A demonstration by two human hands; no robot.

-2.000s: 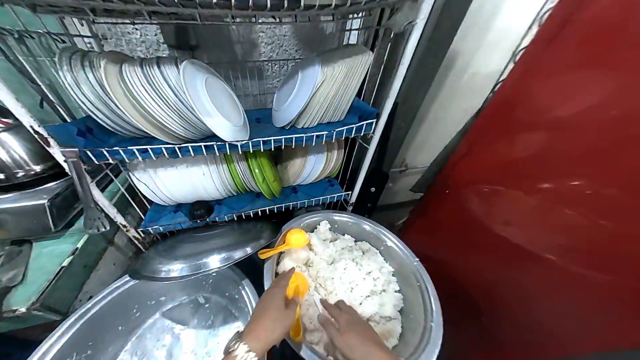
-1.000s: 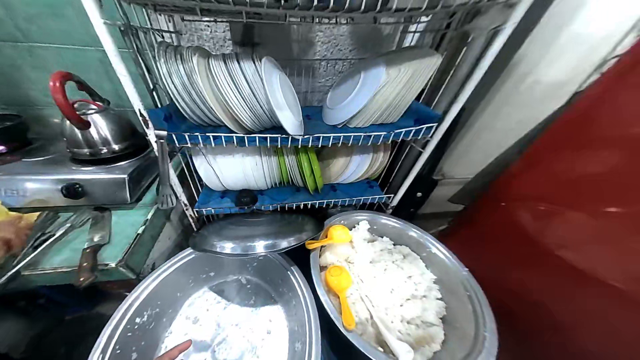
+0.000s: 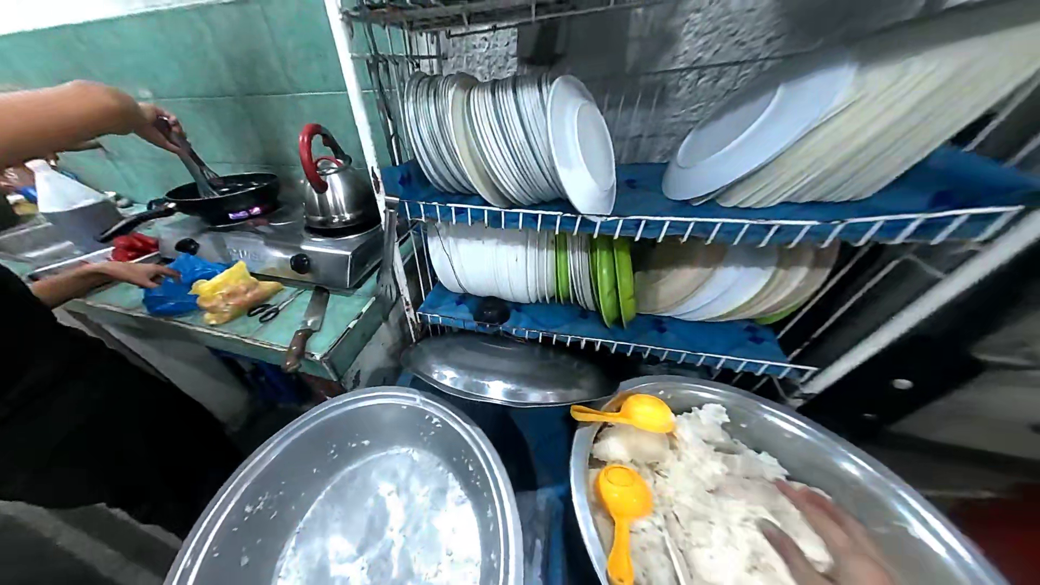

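Observation:
My right hand (image 3: 837,536), blurred, is over the cooked rice (image 3: 723,479) at the lower right of the large metal basin (image 3: 861,463); its fingers are apart and touch or nearly touch the rice. One yellow plastic scoop (image 3: 648,413) lies at the basin's back left rim, another yellow scoop (image 3: 624,491) on the rice in front of it. A pale handle (image 3: 676,548) shows beside the second scoop. To the left stands a metal basin (image 3: 382,512) with grains stuck inside. My left hand is out of view.
A metal lid (image 3: 512,370) lies behind the basins, below a wire rack (image 3: 585,219) of stacked plates (image 3: 512,138). On the left, a co-worker's hand (image 3: 162,126) holds a utensil in a frying pan (image 3: 223,199) on a gas stove. A kettle (image 3: 337,195) and knife (image 3: 309,325) are nearby.
Two seconds ago both my hands were at the rice; my left hand has left the view. My right hand, absent from the rice one second ago, is back over it. The view has swung left.

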